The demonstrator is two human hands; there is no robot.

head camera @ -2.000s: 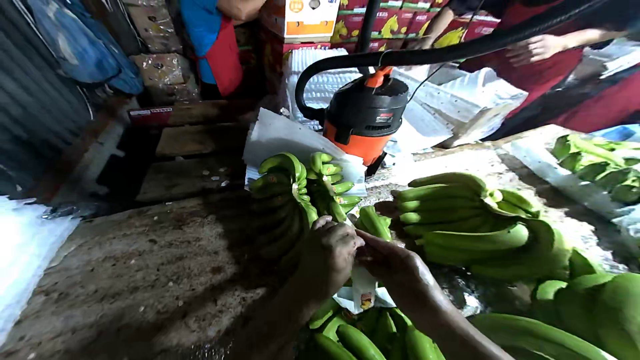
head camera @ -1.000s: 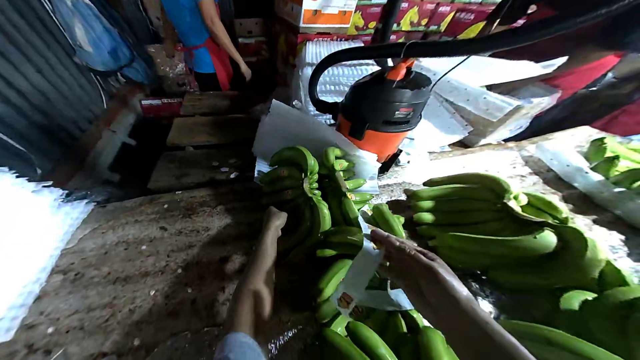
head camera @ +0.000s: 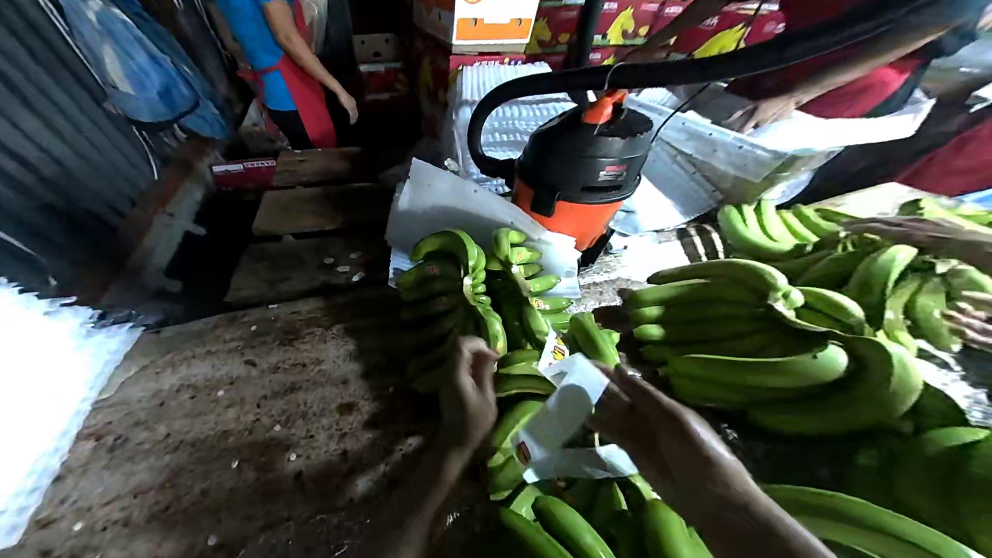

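Note:
My right hand [head camera: 647,418] holds a curling white strip of sticker backing paper [head camera: 564,403] that bears small stickers. Close to its left, my left hand [head camera: 471,387] is beside a hand of green bananas [head camera: 457,263], fingers bent; whether a sticker is between them cannot be told. A second green hand of bananas [head camera: 535,287] stands against it, and small stickers show on some fruit. Below the strip lie more green bananas [head camera: 573,527]. Right of my right hand rests a large hand of green bananas [head camera: 744,349].
A black and orange canister vacuum [head camera: 581,170] with a thick hose stands behind white sheets [head camera: 457,194]. Stacked cartons [head camera: 496,23] are at the back. A person in a red apron [head camera: 310,101] stands back left; another person's arms [head camera: 775,108] reach in at right. White foam [head camera: 54,403] lies left.
My left hand has moved from the left banana hand toward the strip. More green bananas and another person's hand now show at the right. The person in the red apron remains at back left.

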